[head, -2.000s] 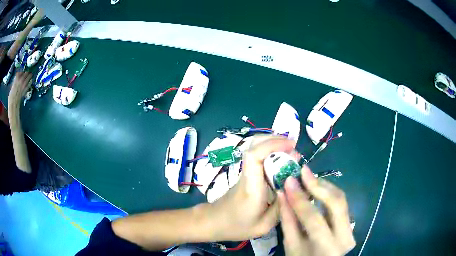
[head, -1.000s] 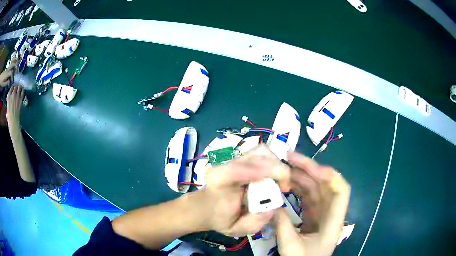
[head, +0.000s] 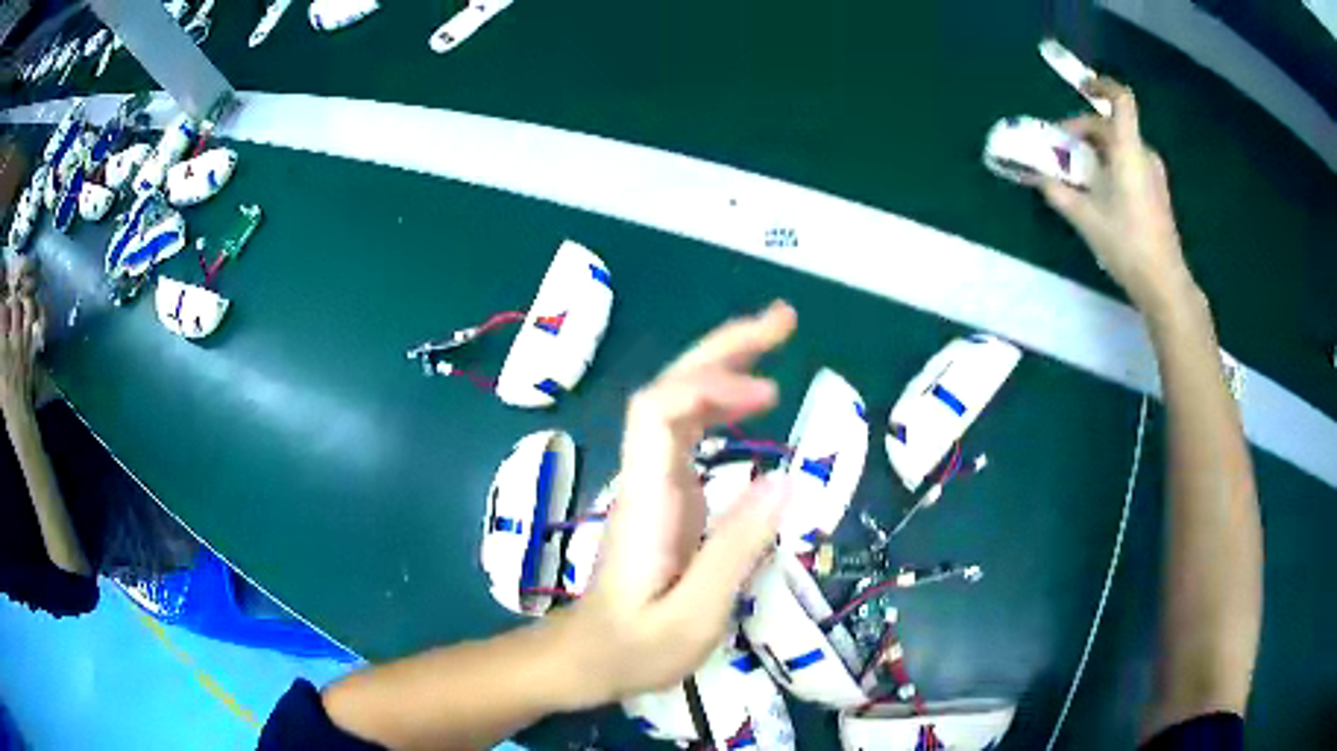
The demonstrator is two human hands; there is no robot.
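My left hand (head: 682,514) is open and empty above the heap of white shells, its fingers apart and slightly blurred. My right hand (head: 1122,198) reaches over the pale rail to the dark green belt and holds a white housing (head: 1032,151) between its fingers. A narrow white cover (head: 1075,77) lies at the fingertips of that hand; I cannot tell if they touch it. Unfinished white shells with blue and red marks, such as one shell (head: 829,458), lie around and below my left hand, with loose boards, red wires and small plugs. My left hand hides part of the heap.
A pale rail (head: 660,184) curves between the tabletop and the belt. A lone unit (head: 557,326) with wires lies left of the heap. Another person's arm (head: 32,455) is at the far left by more shells (head: 144,235). A narrow white strip (head: 469,24) lies on the belt.
My hands have parted. My right hand has moved from above the heap up over the rail with the white housing. My left hand has let go and opened. Belt items have shifted.
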